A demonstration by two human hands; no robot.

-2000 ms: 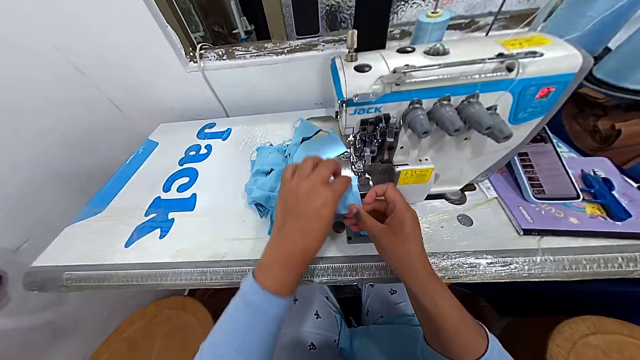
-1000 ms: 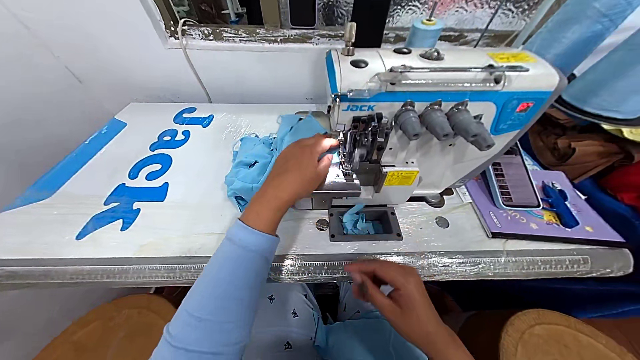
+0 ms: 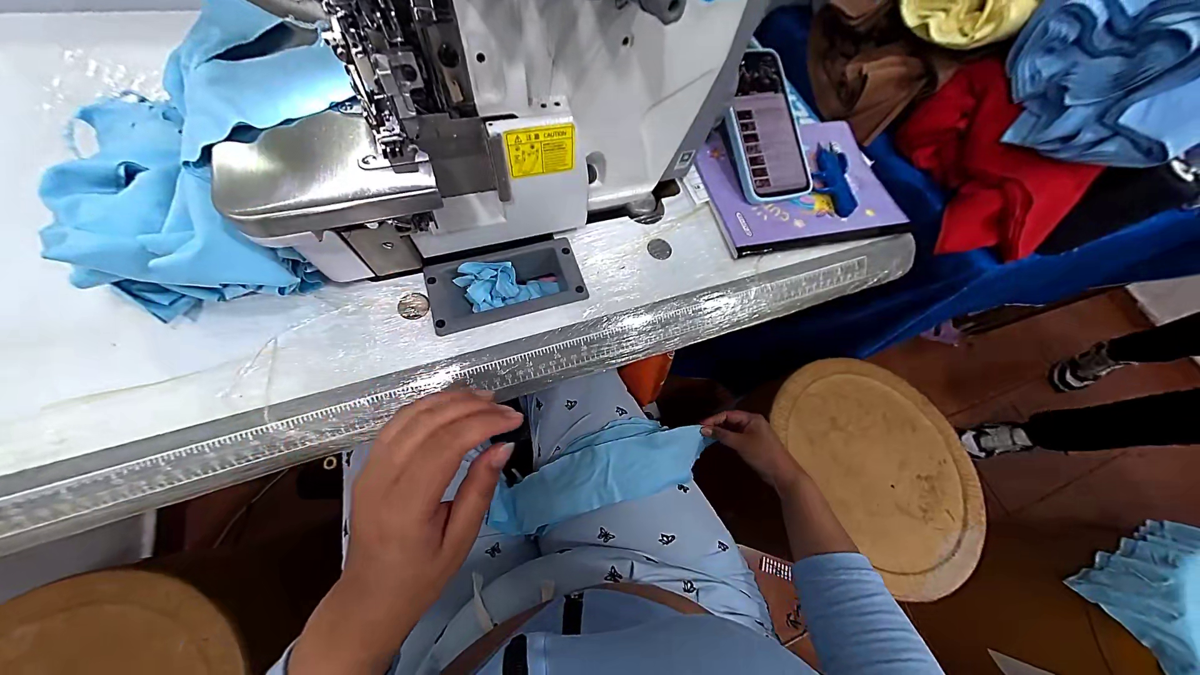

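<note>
My right hand point(image 3: 750, 441) pinches the right end of a light blue fabric strip point(image 3: 600, 473) that lies across my lap. Above the lap, near the table's front edge, my left hand point(image 3: 422, 497) has its fingers apart and holds nothing. On the table, an overlock sewing machine point(image 3: 534, 75) stands with its needle area at its left side. Bunched light blue fabric point(image 3: 234, 103) lies to the left of the machine and partly over its metal plate point(image 3: 319, 178). Light blue scraps point(image 3: 492, 284) sit in a grey recessed tray point(image 3: 445, 314) in front of the machine.
A phone point(image 3: 767, 127) rests on a purple notebook point(image 3: 862, 202) to the right. Beyond it are folded coloured fabrics point(image 3: 1012, 159). Round stools point(image 3: 881, 478) flank me. A person's feet point(image 3: 1003, 439) show at the right. A measuring tape point(image 3: 525, 361) runs along the table's front edge.
My left hand has left the fabric beside the needle area and come down over my lap. My right hand now grips a strip on my lap. The view has tilted down.
</note>
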